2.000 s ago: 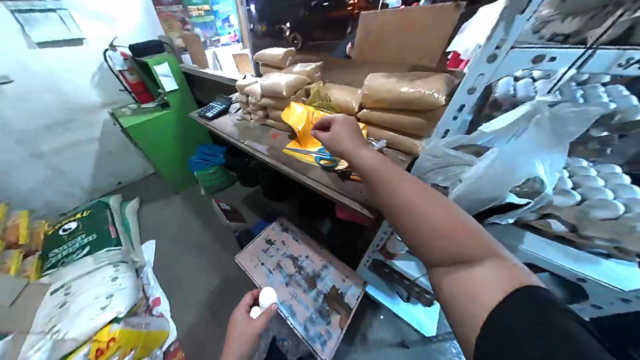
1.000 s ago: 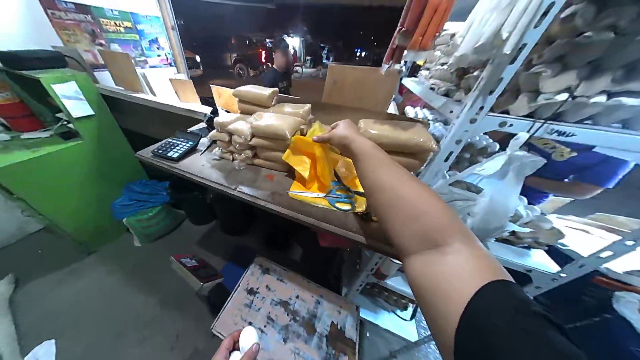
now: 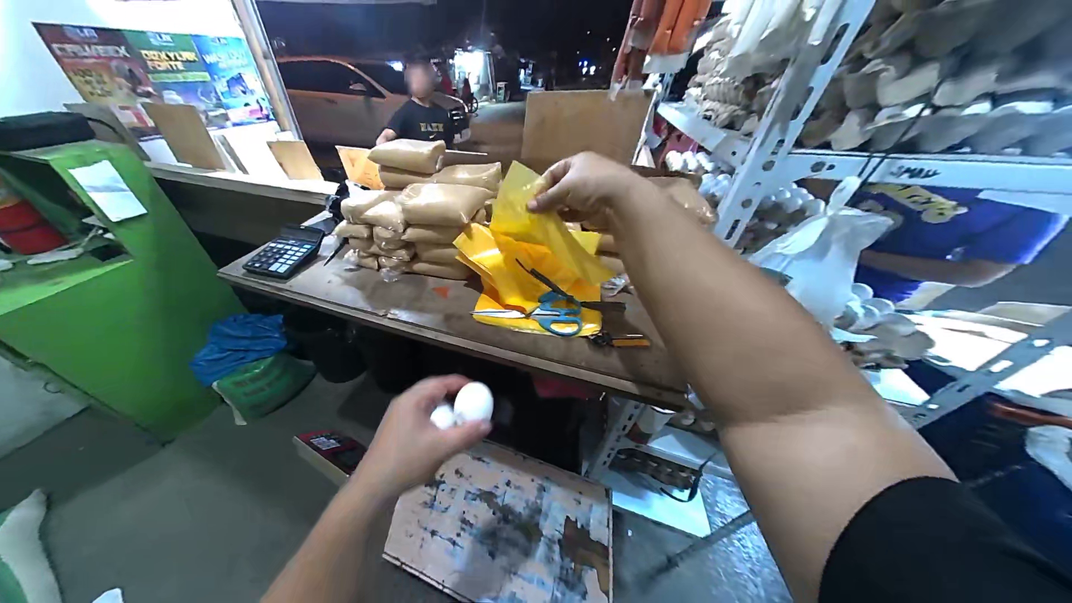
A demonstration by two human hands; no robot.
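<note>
My left hand (image 3: 427, 431), low in front of the wooden counter, holds white eggs (image 3: 474, 403); two show between thumb and fingers. My right hand (image 3: 582, 188) pinches the top of a thin yellow plastic bag (image 3: 536, 230) and holds it raised above the counter. Under it lie more yellow bags (image 3: 494, 268), with blue-handled scissors (image 3: 557, 314) on top, their blades pointing left. A cutter knife with an orange part (image 3: 624, 341) is beside the scissors. Stacked clear bags of brown contents (image 3: 440, 205) stand left of and behind the yellow bags.
A calculator (image 3: 285, 251) sits at the counter's (image 3: 377, 314) left end. A metal shelf (image 3: 775, 126) with egg trays and a hanging white plastic bag (image 3: 825, 260) stands right. A stained board (image 3: 511, 519) is below. One person (image 3: 420, 117) stands beyond the counter; another in blue (image 3: 955, 234) is at right.
My right hand has lifted the yellow bag up from the pile. My left hand with the eggs is higher in view. The view has turned. A person now shows clearly beyond the counter.
</note>
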